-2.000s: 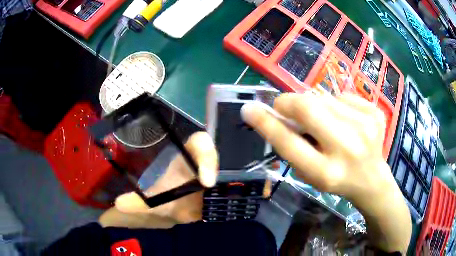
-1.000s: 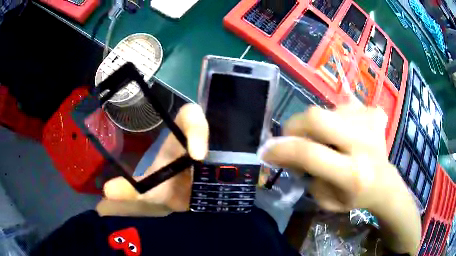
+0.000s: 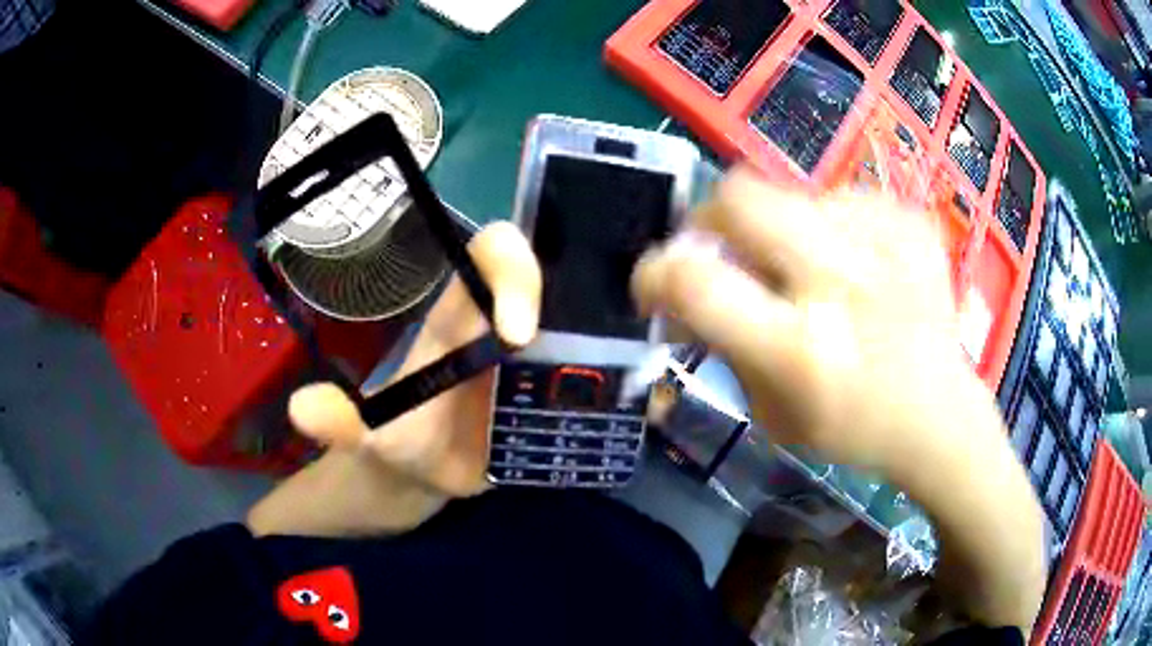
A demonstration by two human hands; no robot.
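A silver keypad phone [image 3: 604, 252] is held upright in front of me, its dark screen above black keys. My left hand [image 3: 436, 379] holds the phone along its left side and also grips a black-framed clear screen lens [image 3: 436, 382], tilted, at its lower end. My right hand [image 3: 809, 316] is blurred, its fingertips over the right edge of the phone's screen. Something thin and pale shows below those fingertips, too blurred to name; whether the fingers grip it cannot be told.
A white fan [image 3: 354, 152] stands at the bench edge, behind the lens. A red foam tray [image 3: 708, 120] with phones lies back right, with a black lens tray [image 3: 1055, 341] beyond it. A red stool [image 3: 190, 341] is left. Clear scraps [image 3: 821, 612] lie below the bench edge.
The right hand moved from the phone's top down to its lower right side, then back up beside the screen. The lens has turned more upright, and the phone has risen slightly in view.
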